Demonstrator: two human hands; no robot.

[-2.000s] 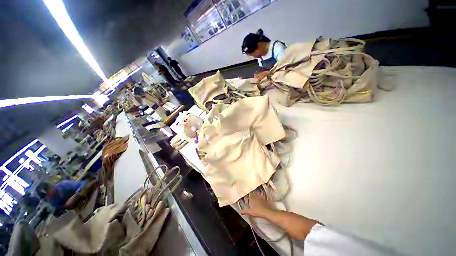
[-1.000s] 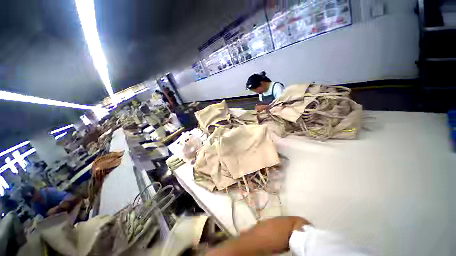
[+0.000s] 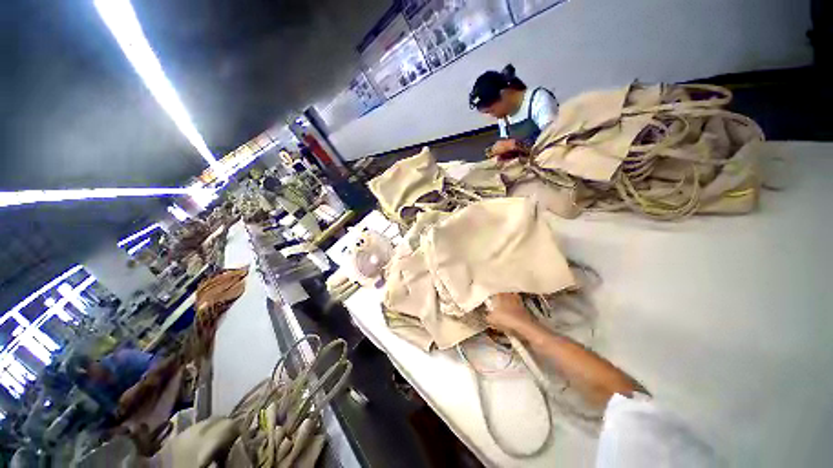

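Observation:
My right hand (image 3: 504, 314) reaches in from the lower right, in a white sleeve. It is at the lower edge of a beige bag body (image 3: 498, 251) and appears to grip it; the fingertips are partly hidden by cloth. The bag body lies crumpled over other beige bag panels (image 3: 416, 297) near the table's left edge. A long beige handle loop (image 3: 548, 425) hangs below the hand onto the white table (image 3: 694, 311). My left hand is not in view.
A large heap of beige bags (image 3: 680, 155) with tangled handles lies at the back right. A person (image 3: 530, 110) works behind it. A pale pinkish item (image 3: 370, 254) lies left of the bags. More bags (image 3: 283, 411) lie across the dark gap at lower left.
My right hand has moved from the bottom centre, by the table edge, up and right to the bag pile. A long handle loop now lies below the pile. The view has shifted.

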